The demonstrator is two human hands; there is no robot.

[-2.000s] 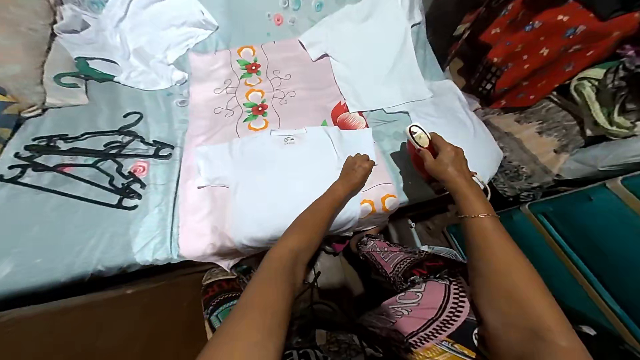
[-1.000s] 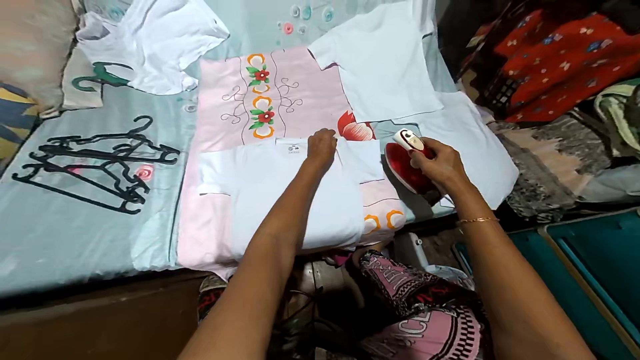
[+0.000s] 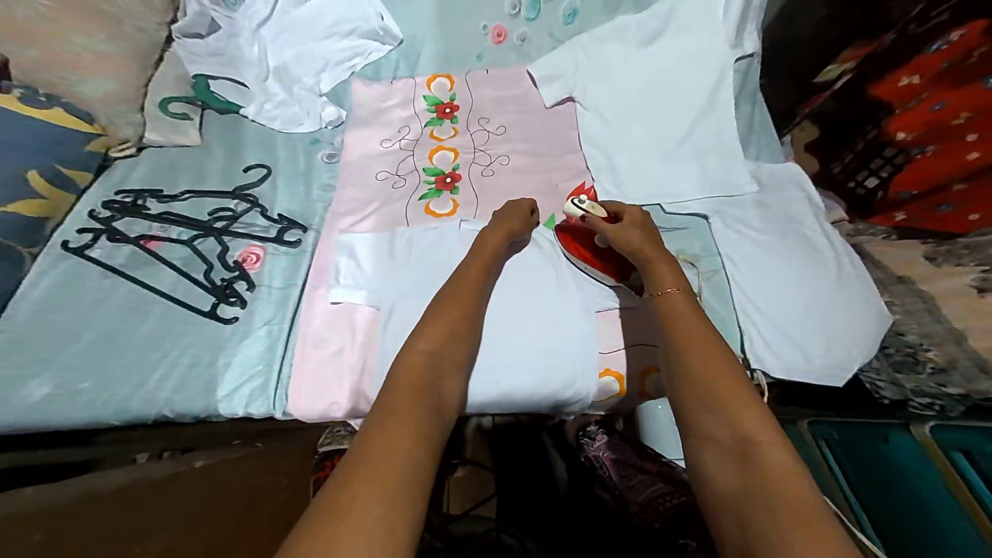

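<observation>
A white T-shirt [image 3: 535,333] lies spread on a pink cloth with printed flowers [image 3: 465,147], its neckline away from me. My left hand [image 3: 515,222] is closed at the shirt's neckline; whether it pinches fabric there cannot be told. In my right hand [image 3: 624,232] is the handle of a red and white clothes iron [image 3: 593,252]. The iron rests over the shirt's right shoulder and sleeve, its soleplate hidden beneath it. Part of the neckline is behind my left hand and forearm.
Several black clothes hangers [image 3: 186,232] lie on the pale blue sheet [image 3: 139,356] at left. A green hanger [image 3: 203,97] touches a crumpled white garment [image 3: 287,62]. Another white T-shirt [image 3: 659,101] lies at the upper right, above a white garment [image 3: 798,287]. Teal containers [image 3: 883,465] stand at the lower right.
My right hand has brought the iron leftward from beside the shirt onto its right shoulder. My left hand has moved from the right sleeve to the neckline.
</observation>
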